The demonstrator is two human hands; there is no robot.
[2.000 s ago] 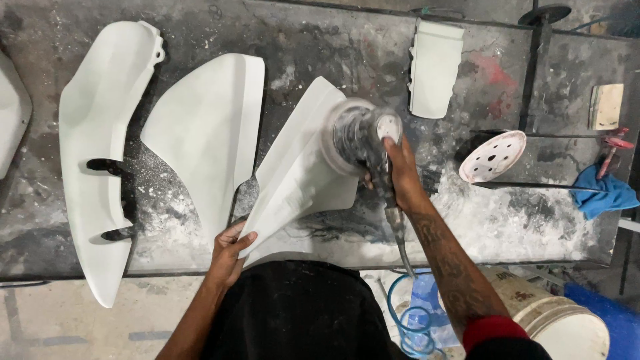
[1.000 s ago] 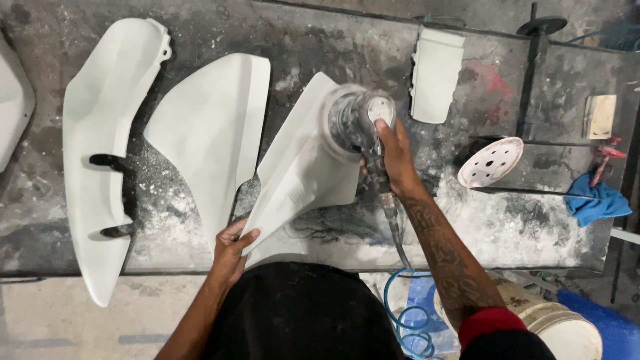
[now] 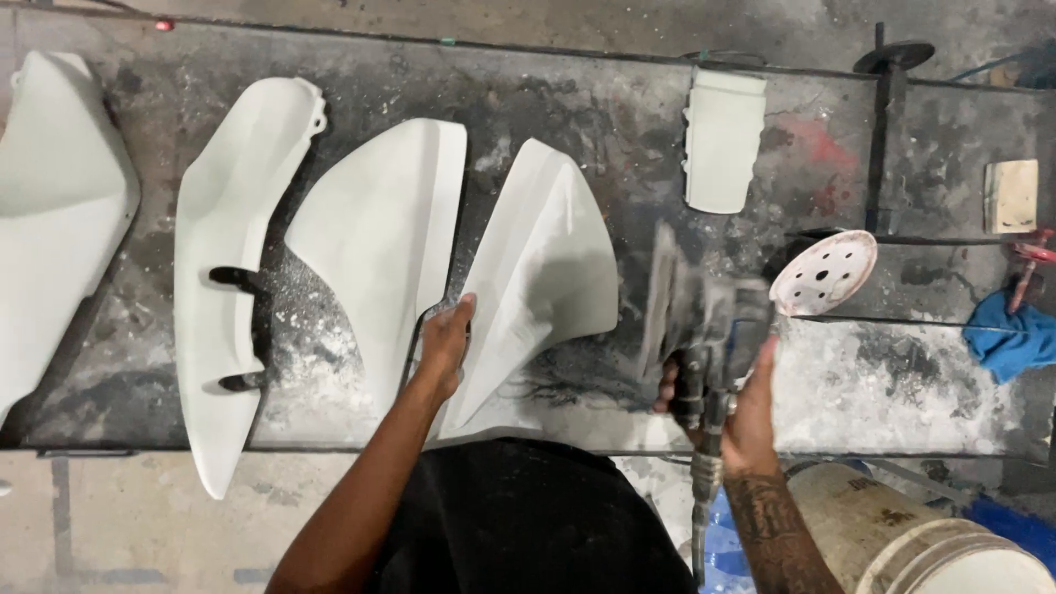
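My left hand [image 3: 448,346] holds the left edge of a pale, curved body panel [image 3: 528,272], with the thumb along its rim. To the right of that panel, my right hand [image 3: 747,404] grips an air-powered orbital sander [image 3: 714,330]. The sander is tipped on its side, its round pad facing left and off the panel, and it is blurred. Another pale panel [image 3: 379,214] lies just left of my left hand. Farther left are a long panel [image 3: 219,214] with two dark slots and a large panel [image 3: 58,198].
On the dusty workbench [image 3: 577,91] lie a small rectangular panel [image 3: 726,140], a round perforated pad [image 3: 825,274], a sanding block [image 3: 1011,196] and a blue cloth [image 3: 1011,330]. A black metal stand [image 3: 887,148] is behind. A white bucket [image 3: 907,528] stands below the front edge.
My right hand has lifted the sander off the panel, moved it right and turned it on its side. My left hand has shifted up along the panel's edge.
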